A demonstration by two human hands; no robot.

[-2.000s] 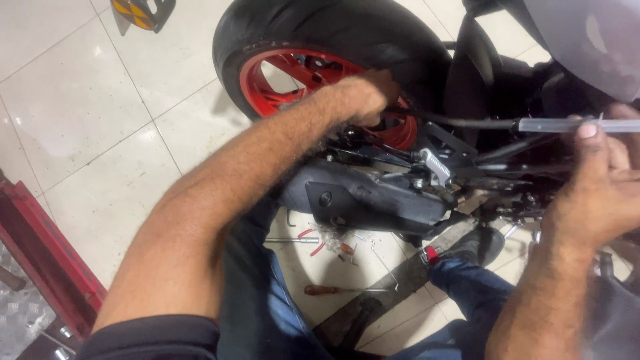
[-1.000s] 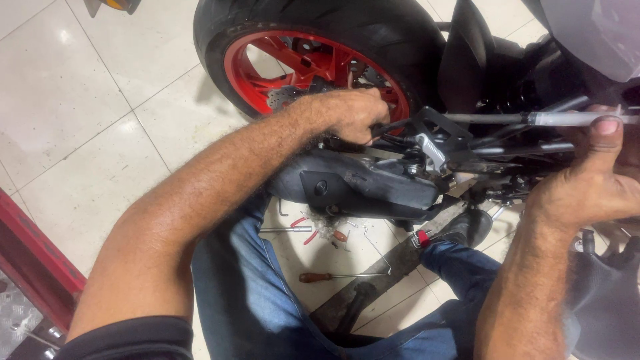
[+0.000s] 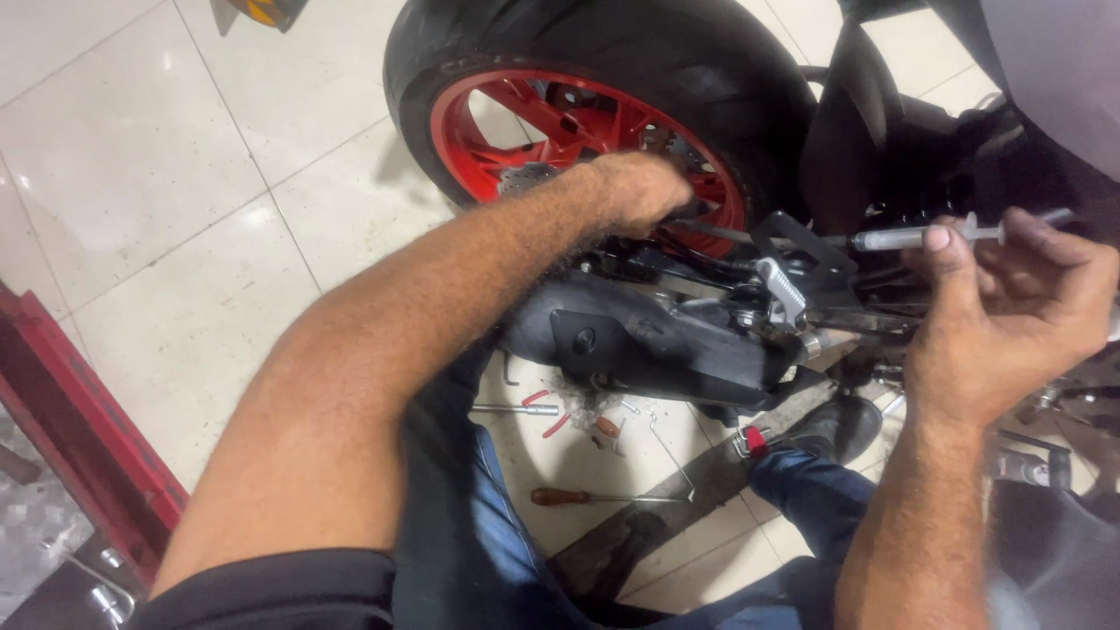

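My right hand (image 3: 1015, 306) holds a clear plastic syringe (image 3: 910, 238) by its barrel flange and plunger, over the motorcycle's frame. The syringe's tip points left, toward a dark tube. My left hand (image 3: 643, 194) is curled beside the red wheel rim (image 3: 455, 131), near the brake parts; its fingertips and whatever they hold are hidden. Around the rim sits a black rear tyre (image 3: 604, 52). Below my left hand lies the black exhaust silencer (image 3: 647, 341). A silver footpeg (image 3: 781, 291) juts out between my hands.
A screwdriver with a brown handle (image 3: 560, 497), a socket wrench (image 3: 516, 409), red-handled pliers (image 3: 556, 425) and small parts lie on the tiled floor under the silencer. A red metal beam (image 3: 79, 437) stands at the left. My shoe (image 3: 844, 429) is below the motorcycle.
My right hand has gone from a thumb laid along the syringe to fingers spread around its plunger end, and more of the plunger shows. My left hand stays by the wheel.
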